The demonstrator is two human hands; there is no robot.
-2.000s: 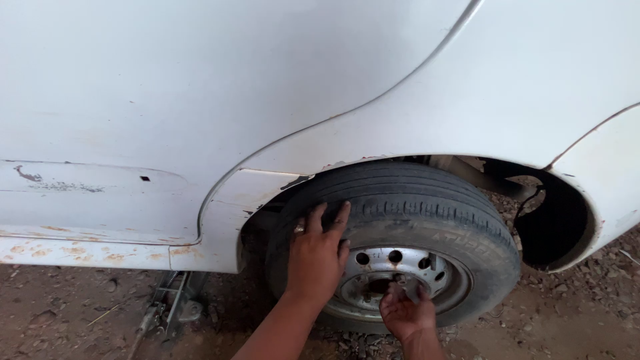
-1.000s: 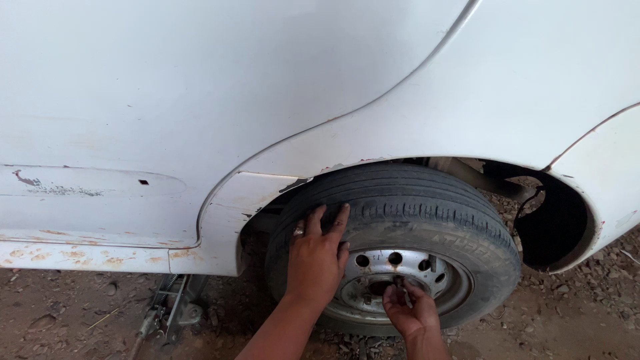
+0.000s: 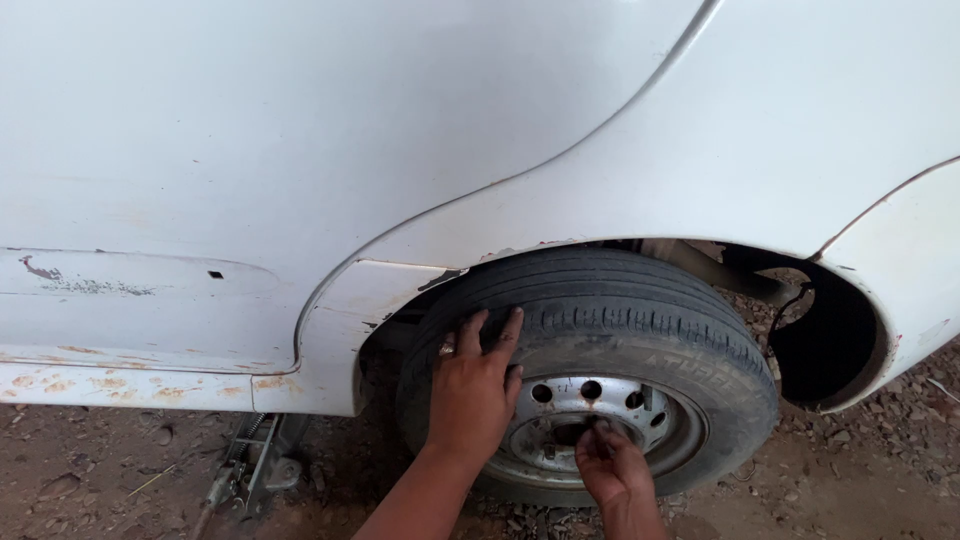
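A black rubber tire [image 3: 592, 292] on a silver steel wheel rim [image 3: 619, 394] sits in the wheel arch of a white vehicle. My left hand [image 3: 476, 382] rests on the tire's tread and sidewall, fingers spread, a ring on one finger; it grips nothing. At the wheel's hub, right of its dark center, is my right hand [image 3: 611, 457], with thumb and fingers pinched together close to the rim. Whether a small part is between those fingertips cannot be seen. Round holes run along the upper part of the rim.
A metal scissor jack [image 3: 255, 457] stands under the sill [image 3: 150, 386] at the left. The white body panel [image 3: 450, 135] fills the upper view, with scratches and rust stains low down. Behind the tire, a pipe [image 3: 697, 270] shows in the arch. Gravelly dirt [image 3: 97, 465] lies below.
A small dark object showed in my right fingers one second ago; now the fingertips are against the hub area and it is not visible. My left hand has stayed on the tire.
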